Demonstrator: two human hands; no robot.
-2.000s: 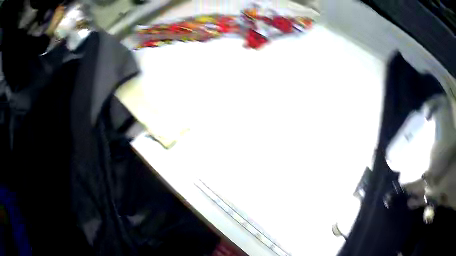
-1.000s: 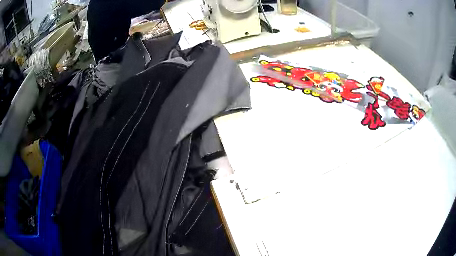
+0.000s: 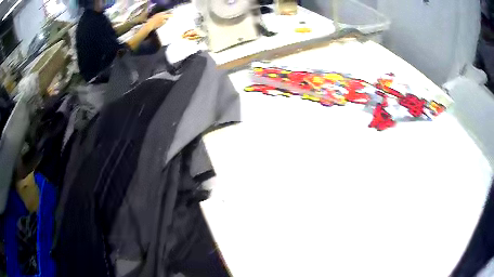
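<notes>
A pile of black and charcoal garment panels [image 3: 135, 157] hangs over the left edge of the white sewing table [image 3: 336, 189]. Its greyer side is turned up near the table's edge, and the picture is blurred there. A red-and-yellow character sticker [image 3: 325, 89] lies across the far part of the table. Neither of my hands is in view. A dark strip, likely cloth, is cut off at the lower right rim.
Another cream sewing machine [image 3: 233, 27] stands beyond the table. A person in dark clothes [image 3: 97, 43] is at the far left with an arm extended. A blue crate [image 3: 46, 222] is at lower left. A clear plastic bin [image 3: 360, 16] is at the back.
The view has swung left from the machine to the garment pile. Since one second ago, the scene has shifted slightly left in the picture and the far person's arms now show.
</notes>
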